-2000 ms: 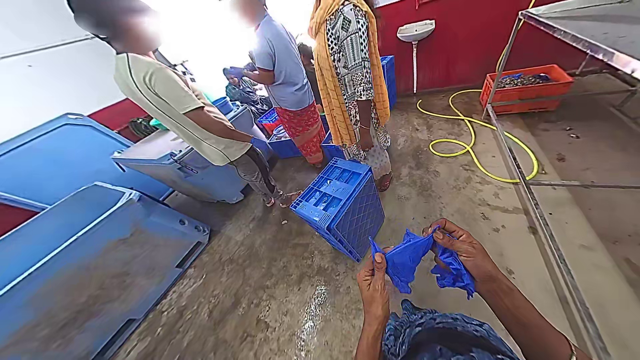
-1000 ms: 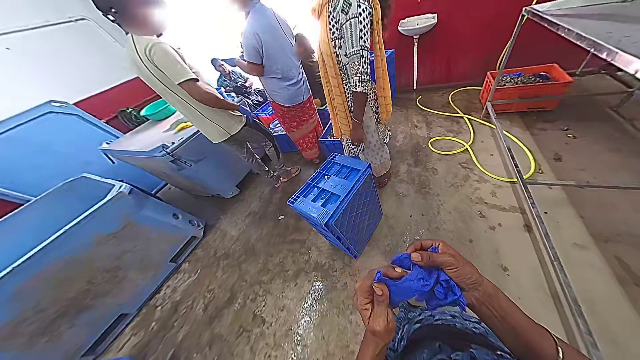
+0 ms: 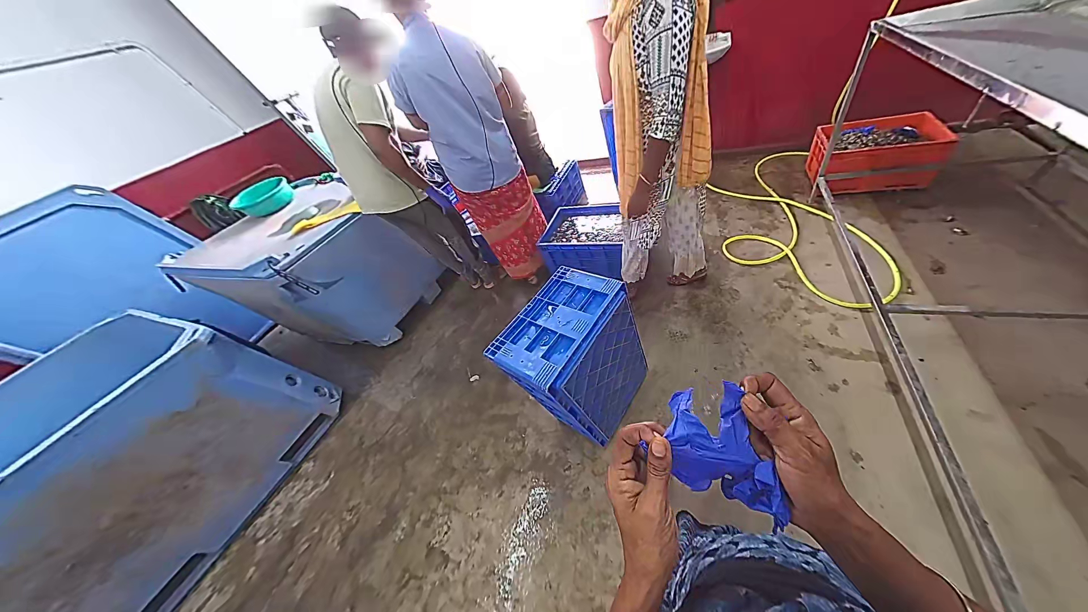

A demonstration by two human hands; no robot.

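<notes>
Thin blue disposable gloves (image 3: 710,450), crumpled together, are stretched between my two bare hands above my lap; how many there are I cannot tell. My left hand (image 3: 643,497) pinches one edge between thumb and fingers. At the other side my right hand (image 3: 790,442) grips the material at its upper edge, and a bunched part hangs by the palm. Just beyond my hands a blue plastic crate (image 3: 565,340) rests on the wet concrete floor.
Large blue insulated tubs (image 3: 161,442) and a lidded one (image 3: 314,263) line the left. Several people stand ahead near a filled blue crate (image 3: 582,246). A yellow hose (image 3: 795,246), an orange crate (image 3: 884,157) and a metal table frame (image 3: 922,408) are at the right.
My hands have moved apart, spreading the blue gloves that were bunched between them a second ago. The person in the pale green shirt now stands closer to the one in blue.
</notes>
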